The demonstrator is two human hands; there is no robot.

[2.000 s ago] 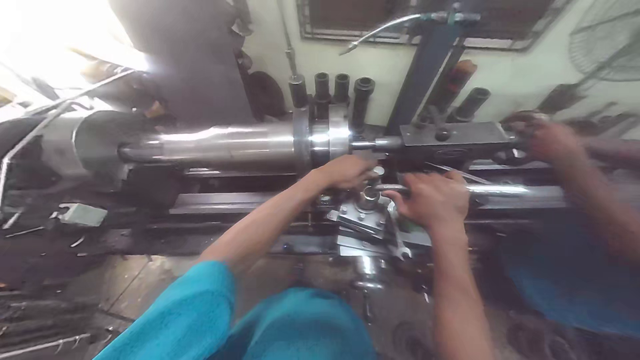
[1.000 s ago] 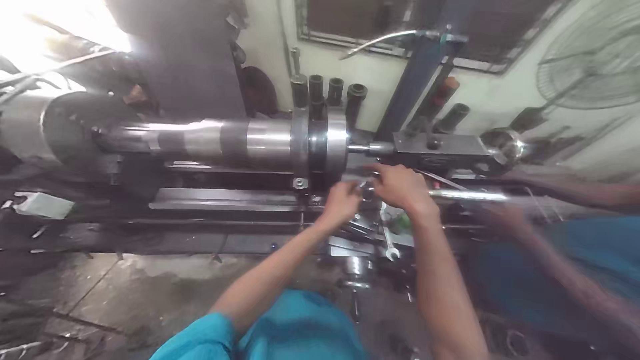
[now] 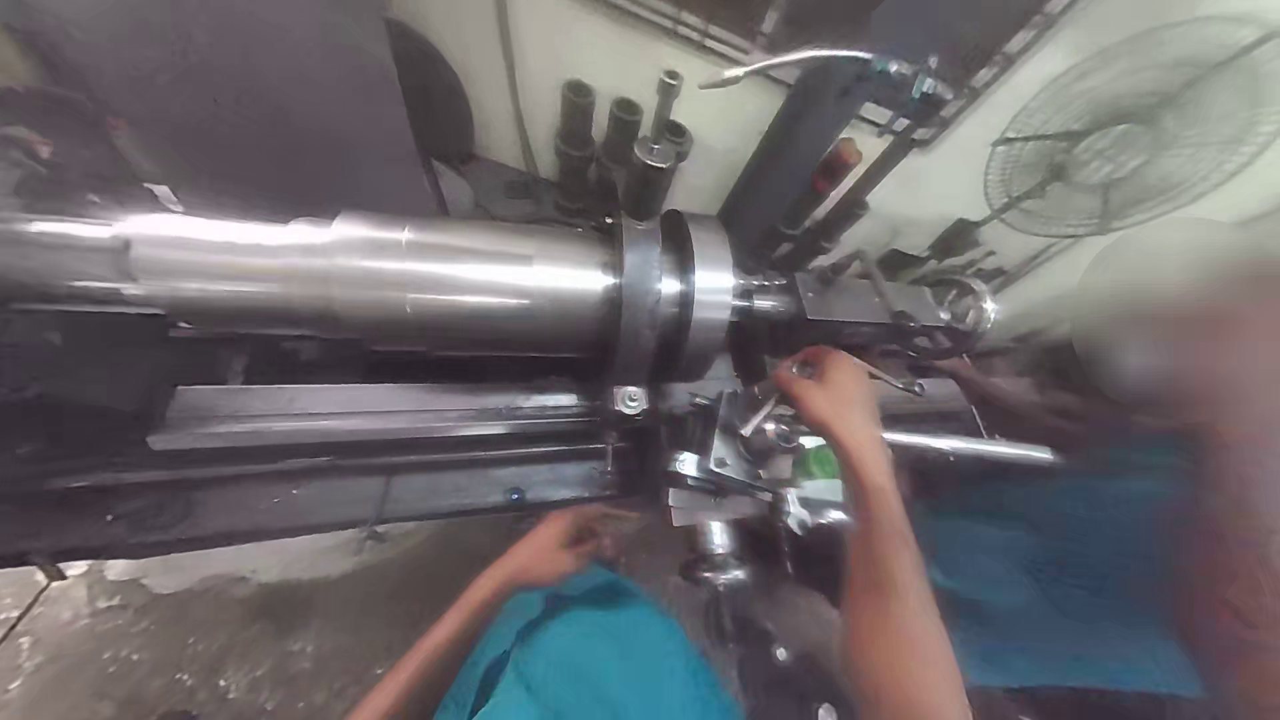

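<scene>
A large turned steel shaft (image 3: 480,280) lies across a metal lathe, with a thick steel collar (image 3: 708,295) at its right end, by the tailstock (image 3: 870,305). My right hand (image 3: 828,392) is over the tool post (image 3: 735,445), its fingers closed around a small metal tool whose kind I cannot tell. A wrench (image 3: 890,376) reaches out to the right behind that hand. My left hand (image 3: 562,545) is low in front of the lathe bed (image 3: 400,490), blurred, its fingers partly curled; whether it holds anything is unclear. A second wrench (image 3: 796,512) lies below the tool post.
Another person (image 3: 1070,560) in blue stands close on the right, an arm near the tailstock. A bright metal bar (image 3: 975,447) runs right from the tool post. Behind the shaft stand several dark cylindrical sleeves (image 3: 622,130), a bent coolant pipe (image 3: 790,62) and a wire-guarded fan (image 3: 1120,150).
My left hand has come away from the tool post, down and to the left. My right hand remains over the tool post. The view has shifted closer to the shaft.
</scene>
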